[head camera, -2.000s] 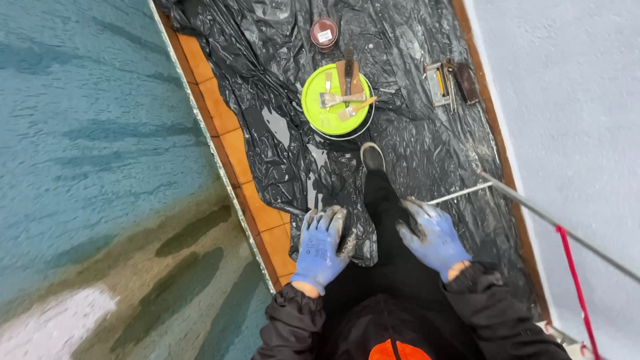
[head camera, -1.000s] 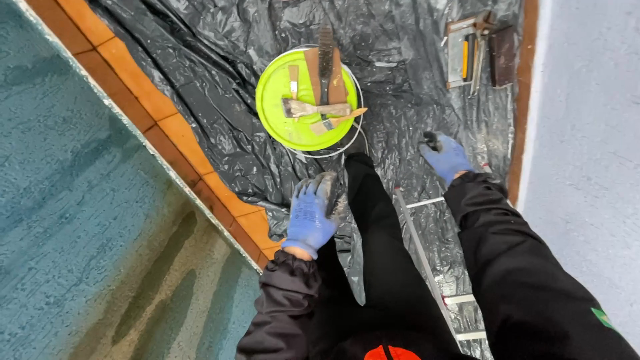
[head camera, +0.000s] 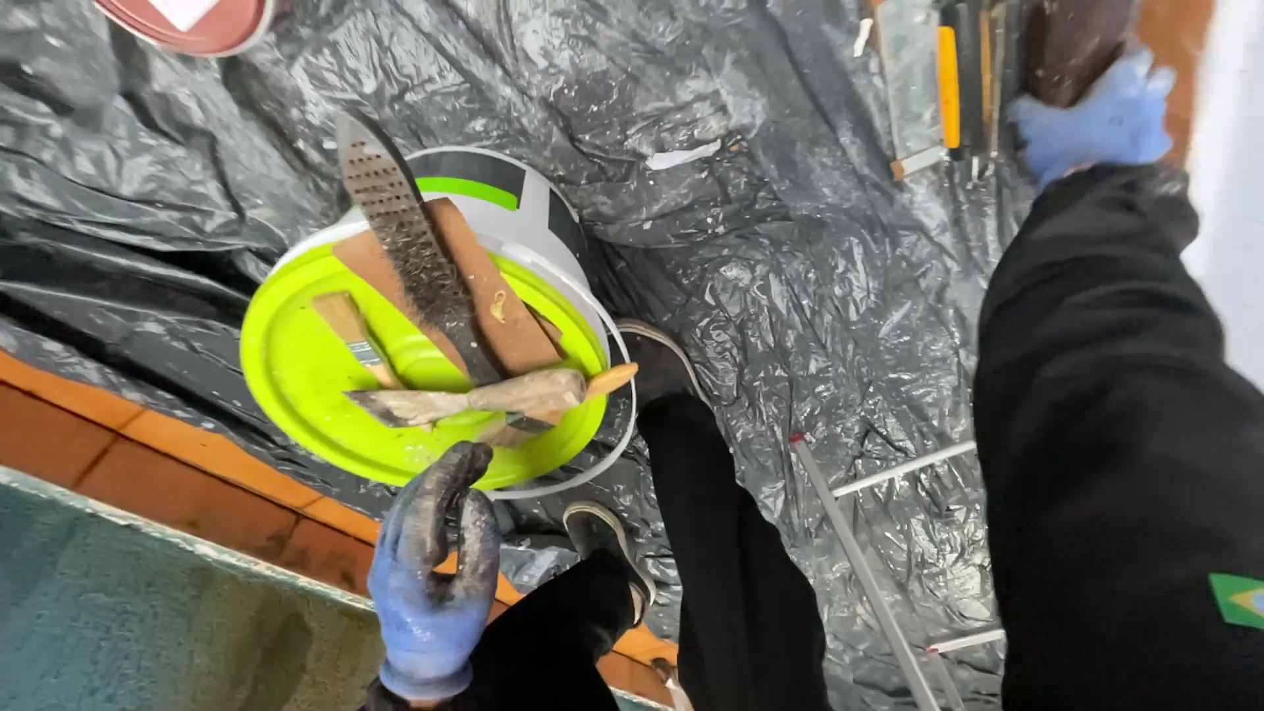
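Observation:
My left hand (head camera: 434, 573), in a blue work glove with dark, dirty fingers, hovers just below a bucket with a lime-green lid (head camera: 296, 375). Its fingers are curled apart with nothing between them. On the lid lie a wire brush (head camera: 410, 222), a scraper (head camera: 425, 403), a small paintbrush (head camera: 355, 336), a second brush (head camera: 533, 420) and brown sanding sheets (head camera: 499, 316). My right hand (head camera: 1101, 123), gloved in blue, reaches to a dark brown object (head camera: 1071, 49) by the wall; its fingertips are blurred, so its hold is unclear. Beside it lies a metal tray (head camera: 910, 89) with a yellow-handled tool (head camera: 949, 87).
Wrinkled black plastic sheeting (head camera: 790, 247) covers the floor. A metal ladder (head camera: 859, 563) stands near my legs. A reddish lidded container (head camera: 197, 25) is at the upper left. Orange tiles (head camera: 178, 474) border a blue-green wall (head camera: 128, 602); a white wall (head camera: 1224, 247) rises at the right.
My right hand has moved out to the dark object beside the tray of tools. My left hand has come close to the lid. The view has moved nearer the floor.

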